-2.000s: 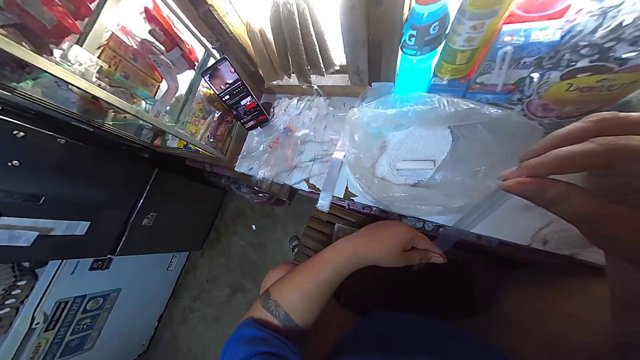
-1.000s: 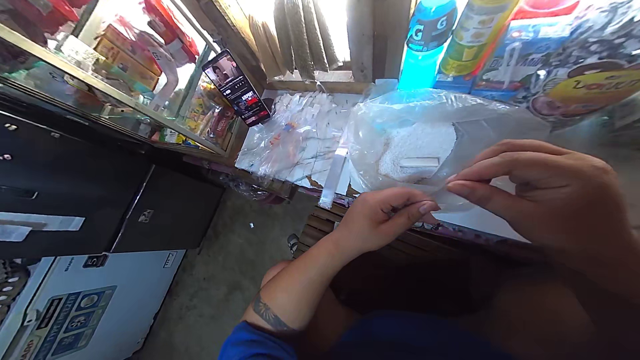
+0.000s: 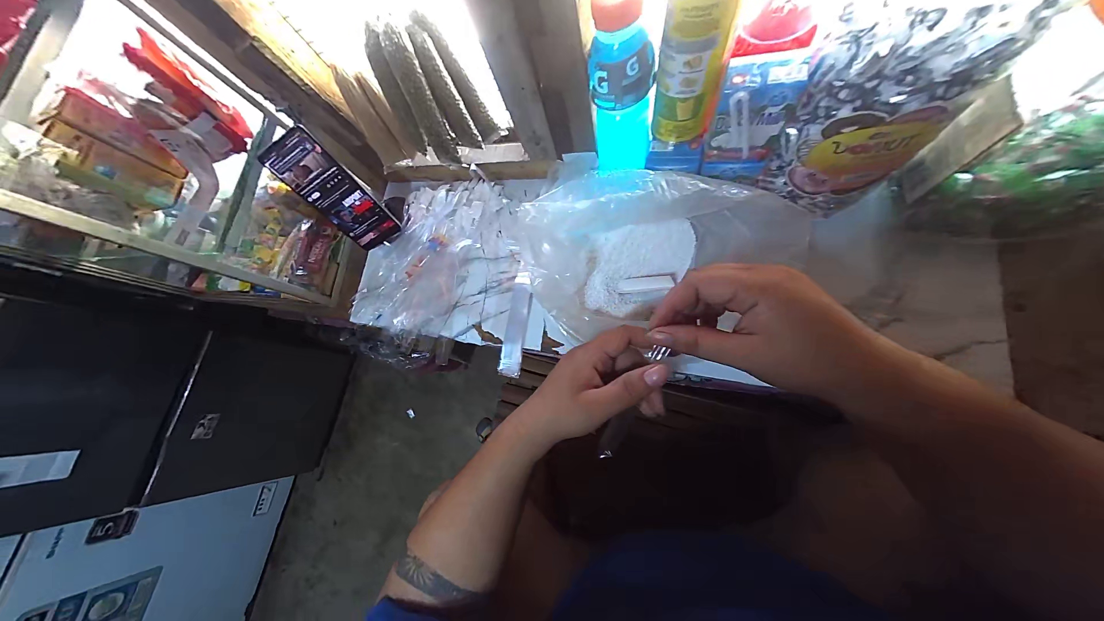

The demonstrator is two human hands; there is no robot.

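Between my two hands is a narrow clear plastic sleeve [image 3: 660, 352]. My left hand [image 3: 604, 384] grips it, and its lower end [image 3: 607, 438] hangs below the fingers. The thumb and fingertips of my right hand [image 3: 733, 319] pinch its top. Just beyond them lies a clear plastic bag [image 3: 750, 216] holding white granules [image 3: 642, 250], with a small white flat-sided piece [image 3: 647, 284] on them. Another clear narrow sleeve [image 3: 515, 328] lies over the table edge, left of the bag. A pile of thin clear plastic packets [image 3: 457, 250] lies farther left.
A lit phone [image 3: 330, 188] leans by a glass display case [image 3: 164, 241]. A blue drink bottle [image 3: 623, 86], a yellow package [image 3: 690, 69] and snack bags [image 3: 862, 147] line the table's back. Dark and pale boxes [image 3: 172, 414] stand at left, beside the concrete floor [image 3: 379, 466].
My hands, apart two seconds ago with a strip stretched out from the right one, have come together at the near side of the bag. The sleeve now hangs down from my left hand.
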